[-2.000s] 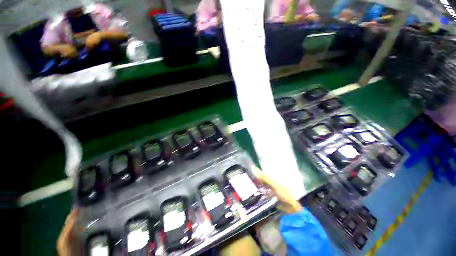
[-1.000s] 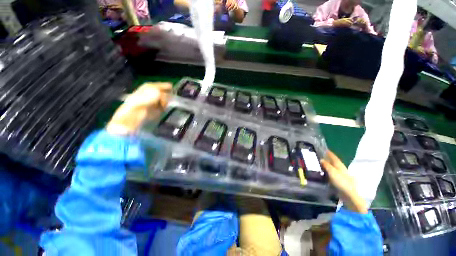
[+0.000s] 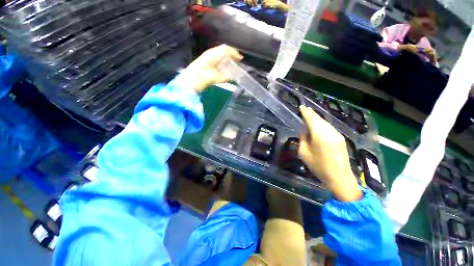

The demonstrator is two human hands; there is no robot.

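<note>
A clear blister tray (image 3: pixel 244 165) on the green bench holds black devices (image 3: pixel 263 143) in two rows. The right-end front device (image 3: pixel 372 170) shows a white label, with a small yellow bit beside it. My left hand (image 3: pixel 213 66) grips the upper end of a clear plastic piece (image 3: pixel 262 97) slanting above the tray's back left. My right hand (image 3: pixel 326 150) is at the piece's lower end, closed on it, over the tray's middle, and hides some devices. Whether the piece is a whole tray seen edge-on, I cannot tell.
Tall stacked clear trays (image 3: pixel 109 57) stand at the left. A printed label strip (image 3: pixel 295 39) hangs behind the tray, a white strip (image 3: pixel 434 130) at the right. Another device tray (image 3: pixel 455 195) is far right; labelled devices (image 3: pixel 42 234) lie low left. A person (image 3: pixel 410 39) sits opposite.
The view has shifted left. My right hand has left the tray's right edge and moved over its middle. A slanted clear piece now shows between both hands.
</note>
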